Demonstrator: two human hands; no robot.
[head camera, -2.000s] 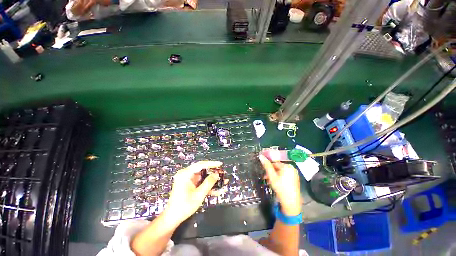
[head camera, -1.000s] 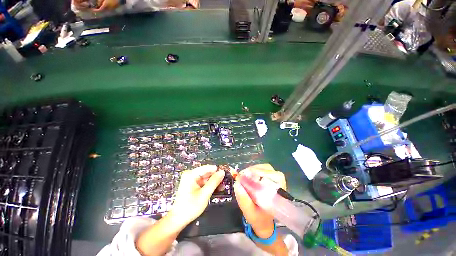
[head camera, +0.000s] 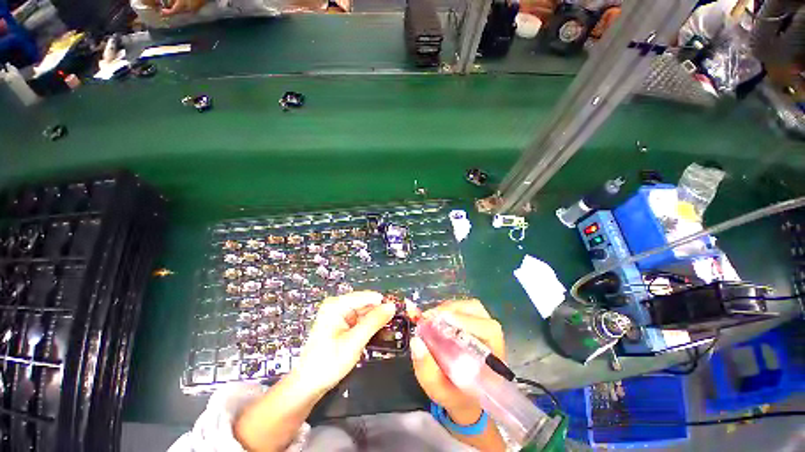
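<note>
My left hand holds a small black subassembly with shiny bits between thumb and fingers, over the near part of the clear blister tray. My right hand grips the dispensing syringe, a clear tube with a pink section and a green cap. The syringe tip points left at the subassembly, close to my left fingertips. Whether it touches is too small to tell. A blue wrist strap is on my right wrist.
Black trays are stacked at left. A slanting metal post, white paper and blue dispenser box stand at right. Small units lie on the green belt. Blue bins are below; workers' arms show opposite.
My right hand has lifted the syringe off the white paper and brought it left to the subassembly. My left hand keeps its hold. Units on the belt have shifted slightly left.
</note>
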